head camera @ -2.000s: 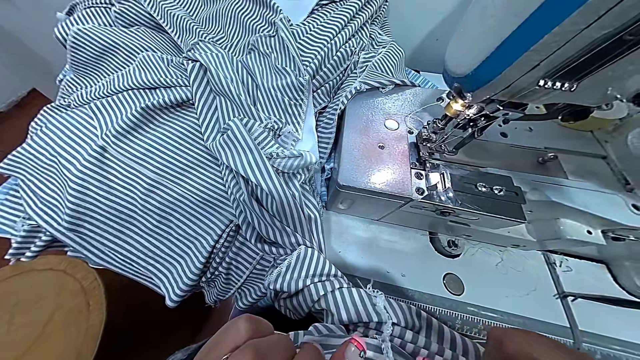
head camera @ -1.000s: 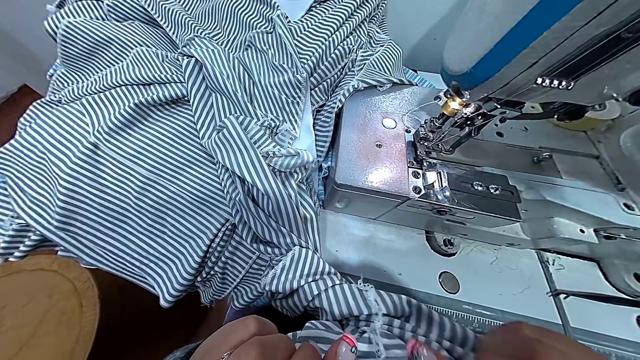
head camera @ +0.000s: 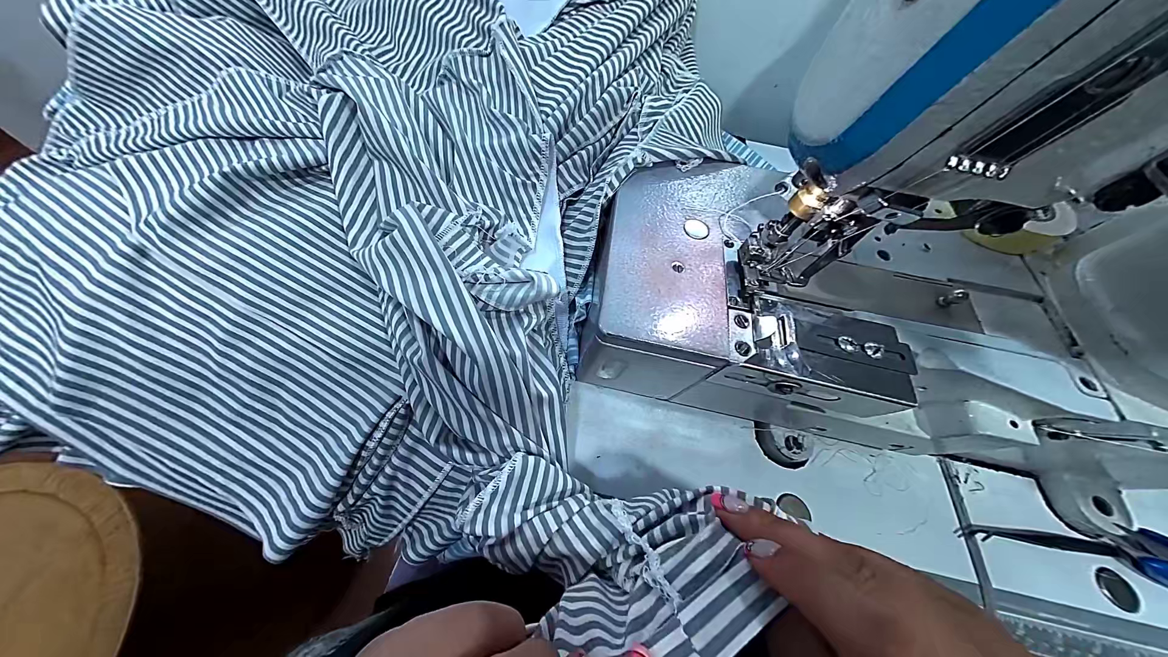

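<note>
Gray-and-white striped knit fabric (head camera: 219,283) lies heaped over the left side, and one end of it trails down to the bottom edge. At that end my right hand (head camera: 867,584) pinches the cloth between thumb and fingers, beside a seam with loose white overlock threads (head camera: 650,561). My left hand (head camera: 465,634) holds the same cloth at the bottom edge, with its fingers partly cut off by the frame. Above and right of my hands stands an industrial overlock sewing machine (head camera: 666,274), its lamp lit near the needle and presser foot (head camera: 766,265). No cloth lies under the foot.
Thread snips (head camera: 1049,538) with blue handles lie at the right edge of the white machine table (head camera: 639,438). A measuring tape or scale (head camera: 1077,636) runs along the table's front edge. At the lower left is a round tan seat or lid (head camera: 64,557).
My right hand has risen into view from the bottom edge, lifting and spreading the end of the striped cloth. My left hand stays low on the fabric.
</note>
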